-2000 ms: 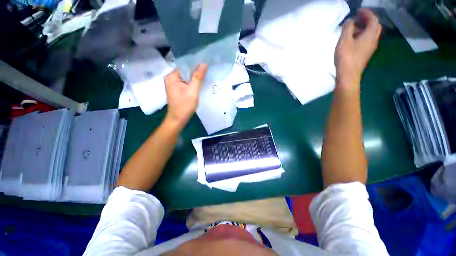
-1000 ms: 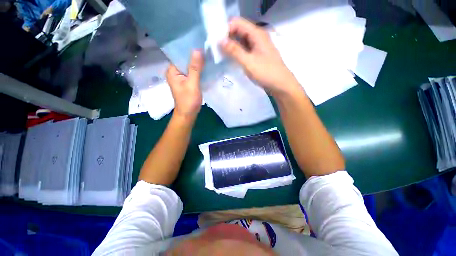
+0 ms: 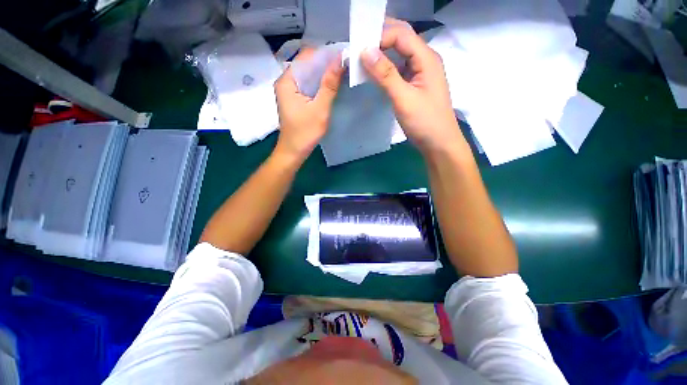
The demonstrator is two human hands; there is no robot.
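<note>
My left hand [image 3: 307,101] and my right hand [image 3: 414,83] are raised close together at the far side of the bench. My right hand pinches a narrow white strip [image 3: 366,37] between thumb and fingers. My left hand holds a thin translucent sheet [image 3: 320,69], partly hidden by the fingers. A grey sheet [image 3: 352,124] shows beneath my hands; whether it is held is unclear. A glossy black panel with fine white text [image 3: 377,228] lies on white sheets [image 3: 349,271] in front of me.
Stacked grey-faced pieces [image 3: 147,197] stand at left beside a metal bar [image 3: 71,81]. A pile of loose white sheets [image 3: 512,83] lies at the far right. Dark pieces with white edges [image 3: 663,224] lean at the right edge. Blue crates or stools [image 3: 64,301] show below the green bench [image 3: 557,259].
My right hand has moved from the white sheets at right to beside my left hand and taken hold of the strip. The large translucent sheet no longer stands high above my left hand.
</note>
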